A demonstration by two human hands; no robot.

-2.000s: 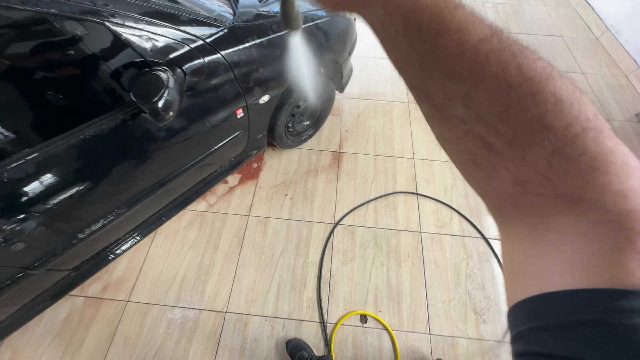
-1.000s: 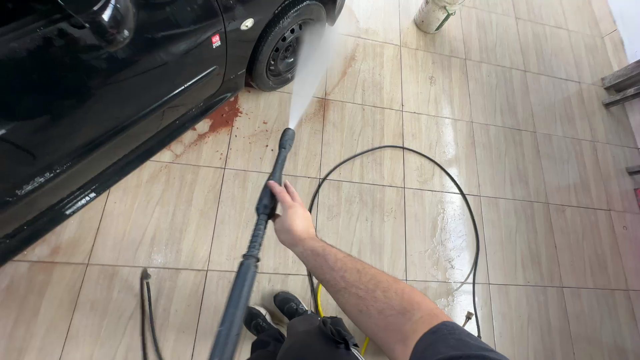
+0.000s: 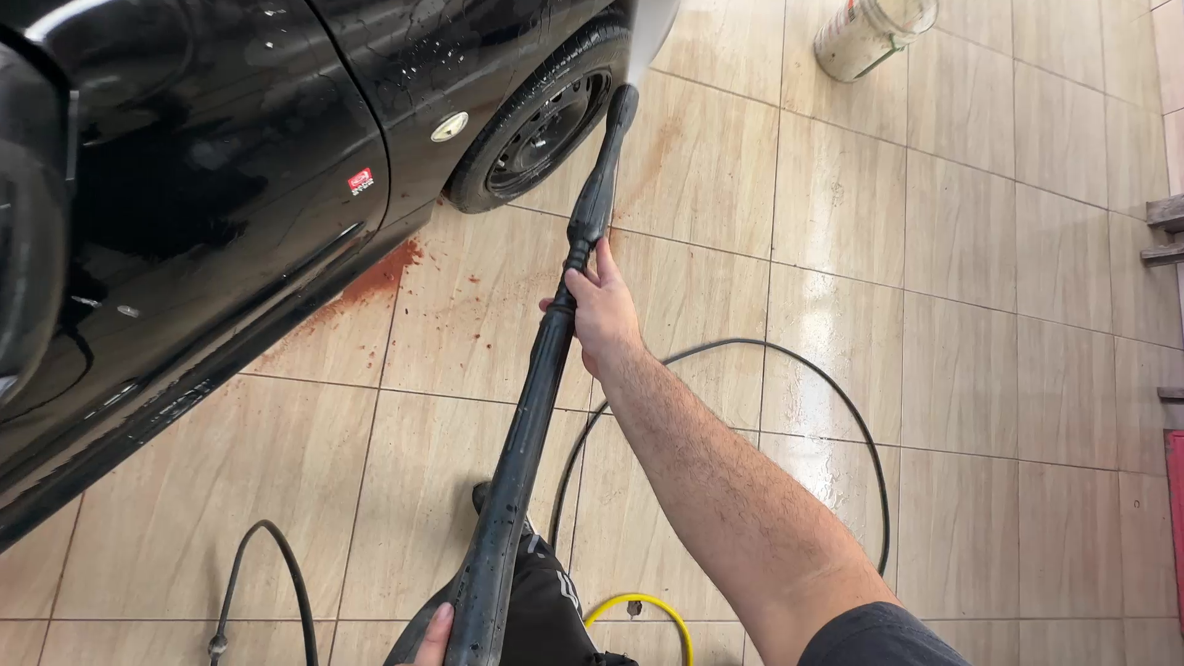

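My right hand (image 3: 606,314) grips the black lance of a pressure washer (image 3: 592,194) just behind its thick front sleeve, arm reaching in from the lower right. At the bottom edge, my left hand (image 3: 435,638) shows only in part, against the rear body of the same spray gun; the rest is hidden. White spray (image 3: 643,42) leaves the nozzle beside the front wheel (image 3: 546,129) of a black car (image 3: 231,120). The wheel has a black steel rim. Reddish-brown dirt (image 3: 379,277) lies on the tiles by the sill.
A black hose (image 3: 869,444) loops over the tiled floor (image 3: 832,203), near a yellow hose (image 3: 647,599). Another dark hose (image 3: 264,527) curves at lower left. A dirty bucket (image 3: 856,46) stands at the top right. Wooden pieces (image 3: 1165,215) show at the right edge.
Two seconds ago my forearm was raised across the upper right, with the nozzle at the top edge; now the lance runs lower through the middle. My left hand has come into view.
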